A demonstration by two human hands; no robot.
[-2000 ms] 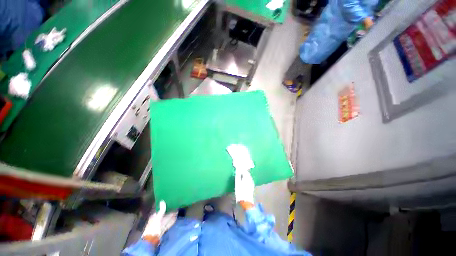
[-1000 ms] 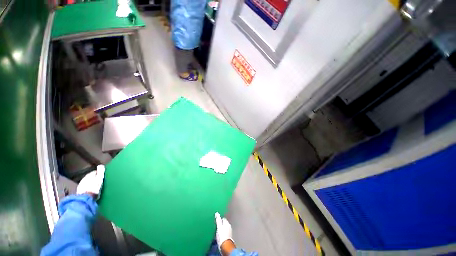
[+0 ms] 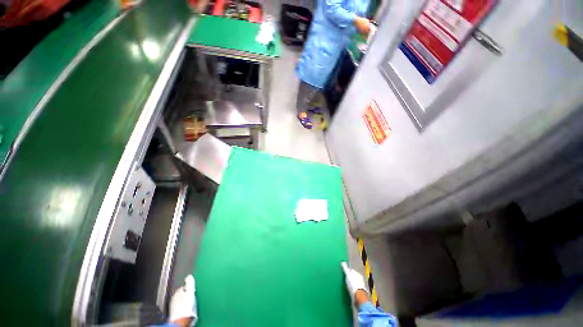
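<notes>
The side table with a bright green mat point(image 3: 268, 249) stands in front of me at the lower centre. A white wiping cloth point(image 3: 312, 210) lies flat on it, right of the middle, with no hand on it. My left hand point(image 3: 183, 301), in a white glove, is at the table's left edge. My right hand point(image 3: 354, 281), also in a white glove, is at the right edge. Both hands seem to hold the table by its edges; the fingers under the edges are hidden.
The conveyor belt point(image 3: 83, 134) runs along the left, with a switch panel point(image 3: 131, 214) under its rail. A person in a blue smock point(image 3: 321, 45) stands ahead. A grey cabinet door point(image 3: 409, 159) is on the right. Another green-topped table point(image 3: 230, 33) stands beyond a metal sheet point(image 3: 208, 156).
My right hand has left the cloth, which stays on the mat, and moved to the right edge. The left hand remains at the left edge. The table has turned and my view has shifted.
</notes>
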